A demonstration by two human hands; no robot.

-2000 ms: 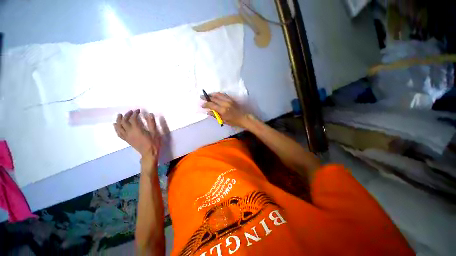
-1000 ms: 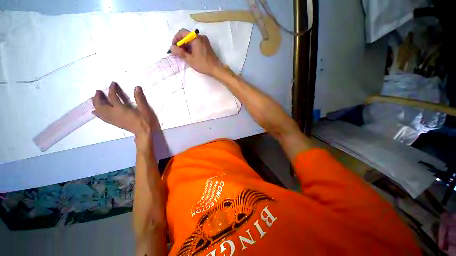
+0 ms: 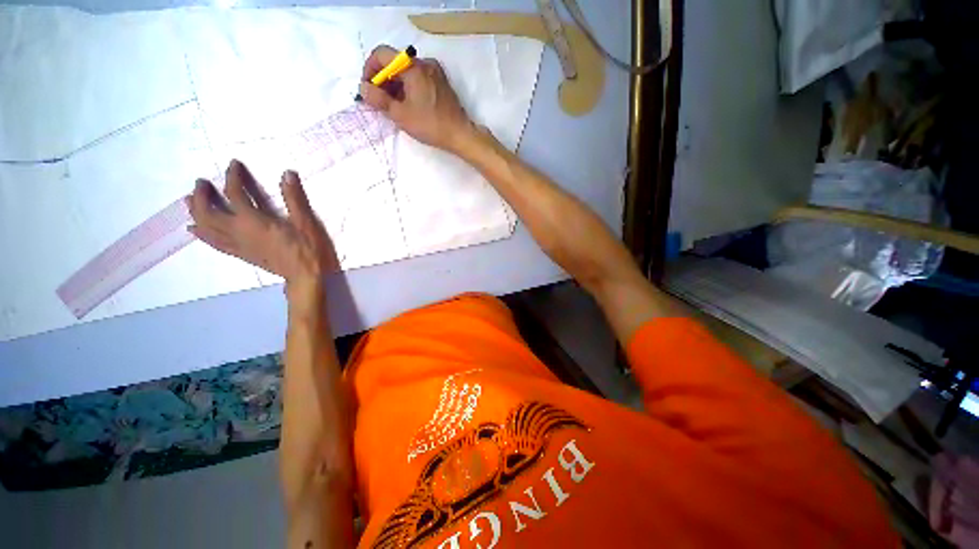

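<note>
White pattern paper (image 3: 451,193) with thin dark drafted lines lies on the table. The clear pinkish-purple grading ruler (image 3: 129,261) lies bent in a curve across it. My left hand (image 3: 252,227) rests on the ruler's middle, fingers spread, pressing it down. My right hand (image 3: 413,102) is at the ruler's right end and holds the yellow marking pen (image 3: 393,68) with a dark tip and dark end. The pen's tip points down at the ruler's upper edge. Whether the tip touches the paper cannot be told.
A tan French curve (image 3: 581,80) lies at the paper's upper right, with a whitish tape measure (image 3: 557,41) over it. A dark shiny rail (image 3: 647,139) runs along the table's right. Stacked paper (image 3: 794,327) lies beyond it. Floral cloth (image 3: 161,413) hangs below the near edge.
The ruler has gone from lying straight under my left hand to a slanted curve reaching my right hand. My right hand has moved up and left with the pen. The pink garment has left the view.
</note>
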